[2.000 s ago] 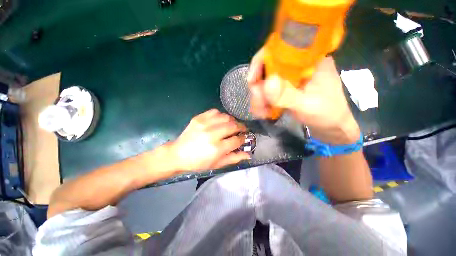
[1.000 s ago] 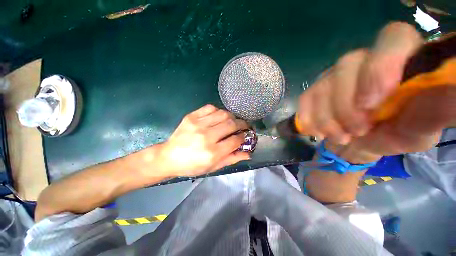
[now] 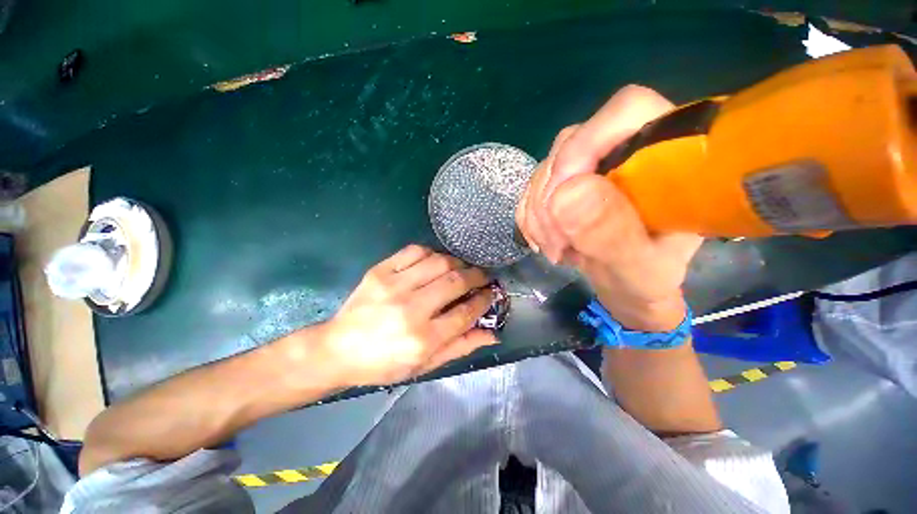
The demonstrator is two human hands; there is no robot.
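My left hand lies on the bench near its front edge. Its fingers hold a small round dark unit with shiny silver details. My right hand grips the orange electric screwdriver, whose body points up and to the right. The screwdriver's tip is hidden behind my right hand. The round grey screw tray lies on the bench just left of my right hand, with pale specks on its upper part. A thin shiny stick lies right of the unit.
A white round item with a clear cup stands at left beside a tan cardboard sheet. The dark-green bench has a chipped ridge. A white scrap lies far right. A blue stool shows below the edge.
The screwdriver first swung low and right, then came back left with my right hand, beside the tray. My left hand still holds the unit. The camera view has shifted a little.
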